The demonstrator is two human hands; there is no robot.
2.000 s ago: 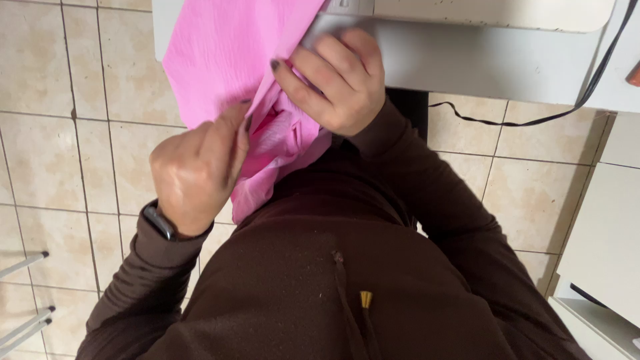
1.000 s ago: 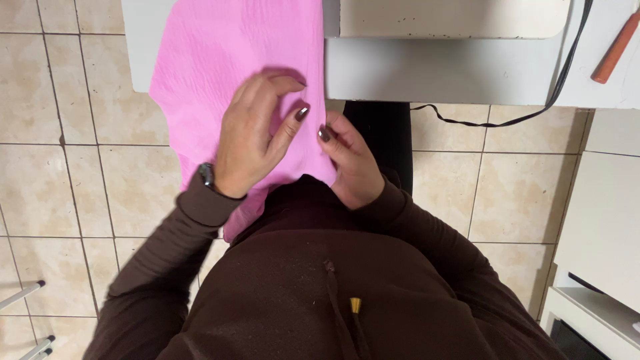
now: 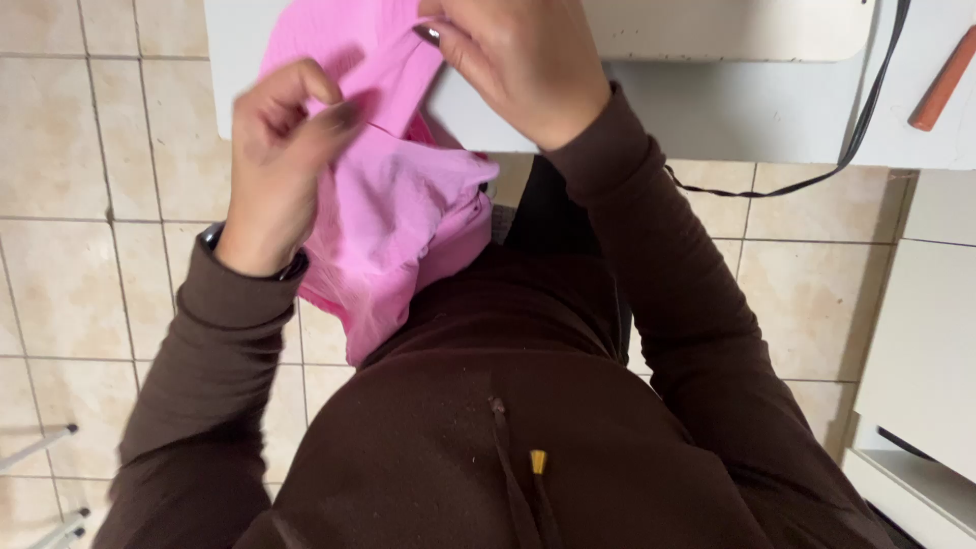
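Pink fabric [image 3: 396, 206] hangs over the front edge of the white table and down onto my lap, bunched and folded. My left hand [image 3: 286, 145] pinches the cloth between thumb and fingers, at the left of the upper part. My right hand [image 3: 515, 65] holds a fold of the same cloth at the top centre, with thumb and fingertips together. A narrow strip of the fabric runs between both hands. Motion blurs the left fingertips, and the top of the right hand is cut off by the view's edge.
The white table [image 3: 732, 114] spans the top, bearing a cream machine base [image 3: 732, 30]. A black cord [image 3: 862, 130] hangs over its edge. An orange-red handle [image 3: 944, 84] lies at the right. White drawers [image 3: 923, 328] stand at right, and metal legs [image 3: 38, 448] at lower left.
The pink fabric was spread flatter a second ago and is now bunched and lifted. My hands have moved apart, the right one up to the table's edge.
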